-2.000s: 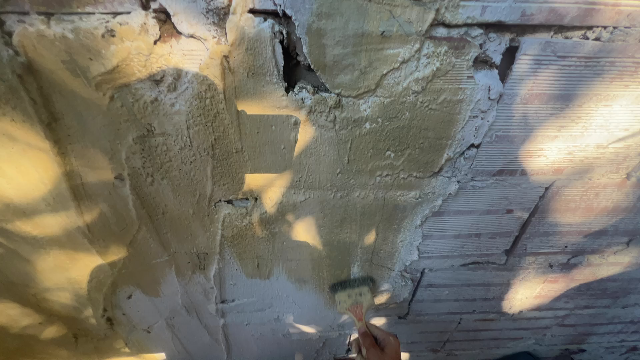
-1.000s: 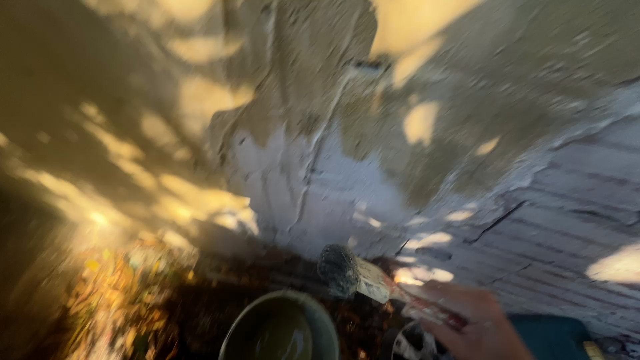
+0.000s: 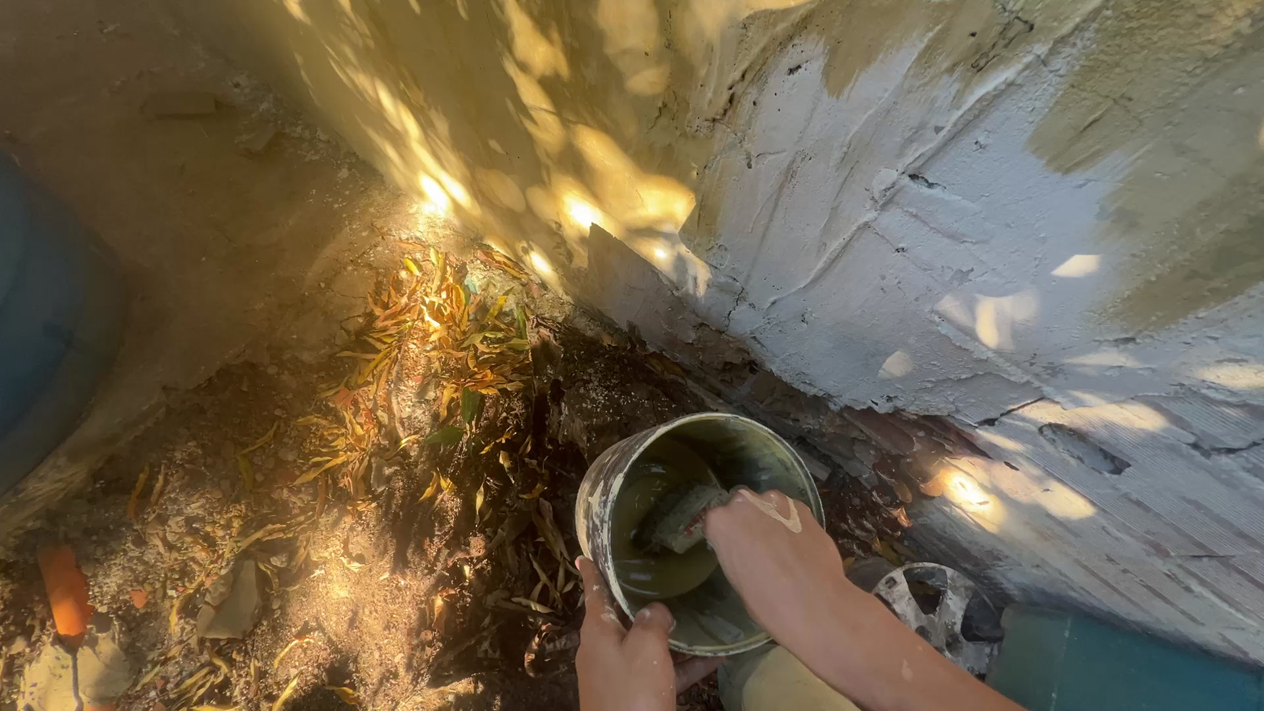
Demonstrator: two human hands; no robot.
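Observation:
A paint-smeared bucket with olive-green liquid inside is at the lower centre. My left hand grips its near-left rim, thumb over the edge. Inside the bucket, my right hand holds a paintbrush; the bristles are at the liquid, and the handle is mostly hidden by the hand. Pale smears mark the right hand. Behind the bucket rises a plastered wall, partly coated olive-yellow and partly bare whitish.
Dry leaves and rubble lie left of the bucket. A blue rounded container stands at the far left. To the right are a dirty spoked wheel-like part, a teal box-like object and exposed ribbed blocks.
The view has swung down and left from the wall to the bucket. My right hand has taken the brush from the wall into the bucket. My left hand has come into view on the rim.

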